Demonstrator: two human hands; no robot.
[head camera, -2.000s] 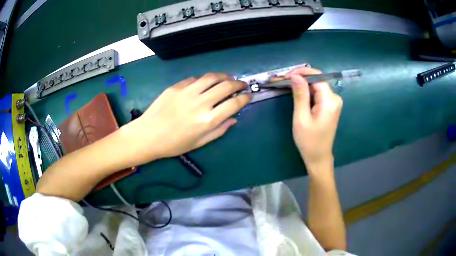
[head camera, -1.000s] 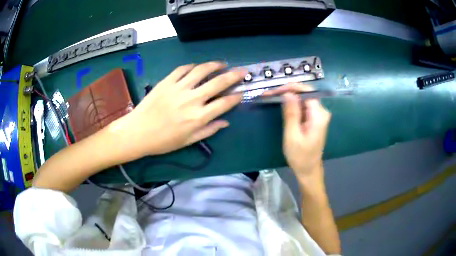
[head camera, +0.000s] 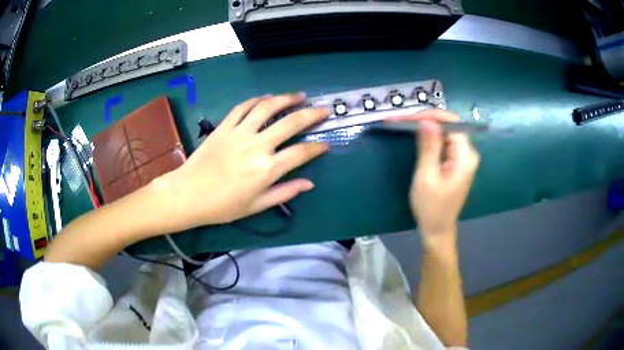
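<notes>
A grey bar module (head camera: 382, 101) lies on the green bench in front of me; several dark-framed cells with white centres show, and its left part is under my left hand. My left hand (head camera: 239, 164) lies with fingers spread, fingertips on the bar's left part and on a small shiny dotted sheet (head camera: 345, 135) along the bar's near edge. My right hand (head camera: 443, 164) holds slim silver tweezers (head camera: 465, 127) between thumb and fingers, their blurred tip pointing left just above the sheet's right end. I cannot tell whether anything is at the tip.
A dark ribbed stack (head camera: 342, 31) stands behind. Another grey bar (head camera: 126, 70) lies far left. A brown-red pad (head camera: 137, 147), cables and a blue case with a yellow front (head camera: 35, 178) are at left. A black perforated strip (head camera: 599, 111) lies right.
Two seconds ago the tweezers' tip was at a cell of the bar; it has since moved back to the sheet. In the last second my right hand moved slightly right. My left hand stays over the bar.
</notes>
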